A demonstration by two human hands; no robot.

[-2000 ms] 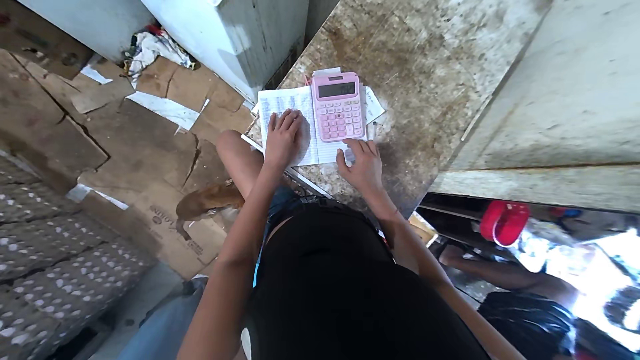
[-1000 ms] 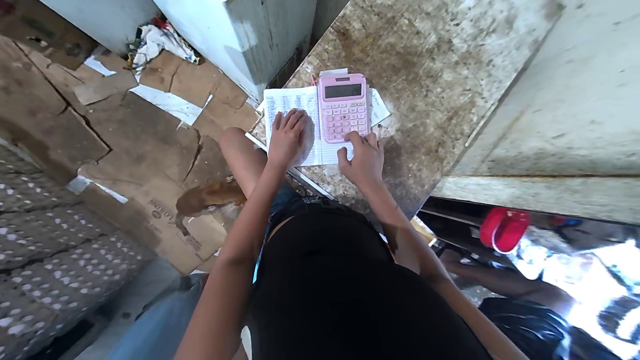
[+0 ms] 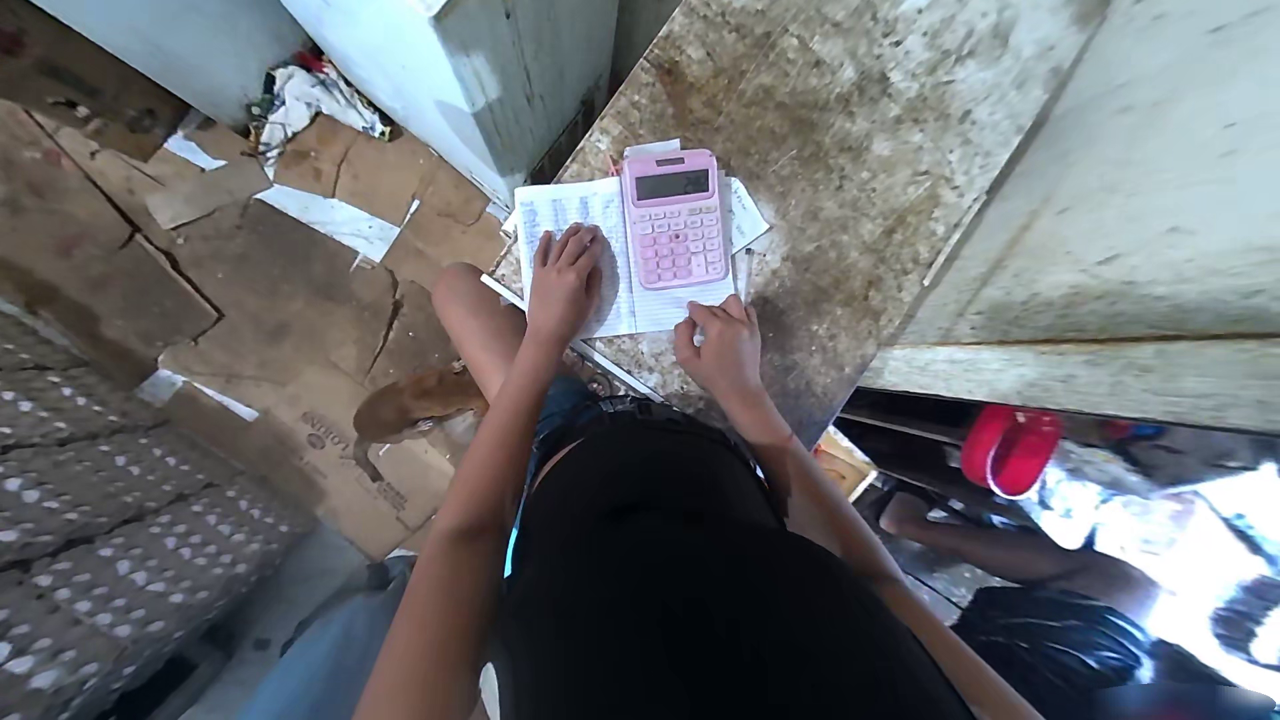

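An open notebook [image 3: 655, 312] with handwritten rows on its left page lies near the edge of a stained countertop [image 3: 830, 150]. On its right page rests a pink desk calculator [image 3: 680, 222], its grey display showing digits. My left hand [image 3: 567, 275] lies palm down on the left page, fingers apart and holding nothing. Just below the calculator, my right hand [image 3: 722, 345] is at the notebook's lower right edge with its fingers curled; whether it holds anything is not visible. Loose paper [image 3: 748, 215] sticks out from under the notebook on the right.
A brown animal [image 3: 415, 405] is on the cardboard-covered floor [image 3: 280, 290] beside my leg. White cabinets [image 3: 480, 90] stand beyond, with crumpled cloths [image 3: 310, 100] at their foot. Another person's leg [image 3: 1020, 550] and a red container [image 3: 1010, 450] are at the lower right.
My right hand has drawn back from the calculator's lower keys, where it was one second ago, to just below the calculator. My left hand stays on the left page.
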